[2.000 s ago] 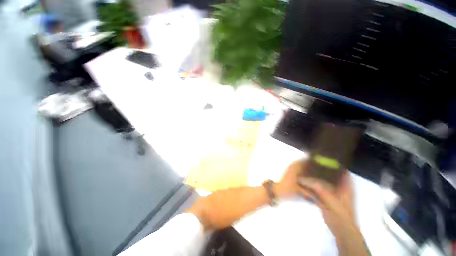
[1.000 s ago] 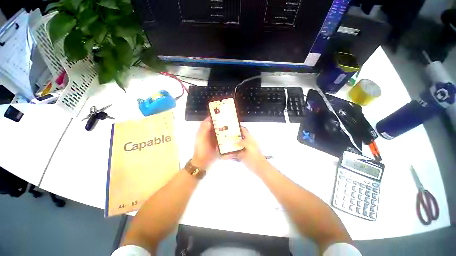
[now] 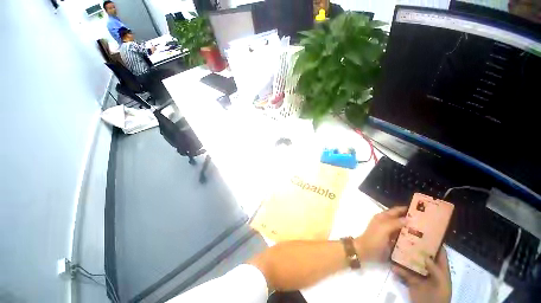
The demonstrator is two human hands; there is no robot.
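A smartphone [image 3: 422, 234] with a lit pale pink-orange screen is at the lower right, above the desk in front of the keyboard [image 3: 391, 183]. My left hand [image 3: 382, 237], with a watch or bracelet on the wrist, holds the phone's left edge. My right hand [image 3: 432, 281] holds its lower right side; the right forearm is cut off by the bottom edge. A kraft notebook or envelope [image 3: 305, 204] printed "Capable" lies left of my hands.
A blue tape dispenser [image 3: 339, 157] and small dark keys [image 3: 283, 142] lie behind the kraft cover. A large monitor [image 3: 457, 83] stands behind the keyboard, a leafy plant [image 3: 338, 65] left of it. A white cable [image 3: 510, 254] crosses the keyboard. Two people [image 3: 133, 53] are at the far left.
The view has swung left, so the hands and phone appear at the lower right and the calculator and scissors are out of view. Both hands still hold the phone.
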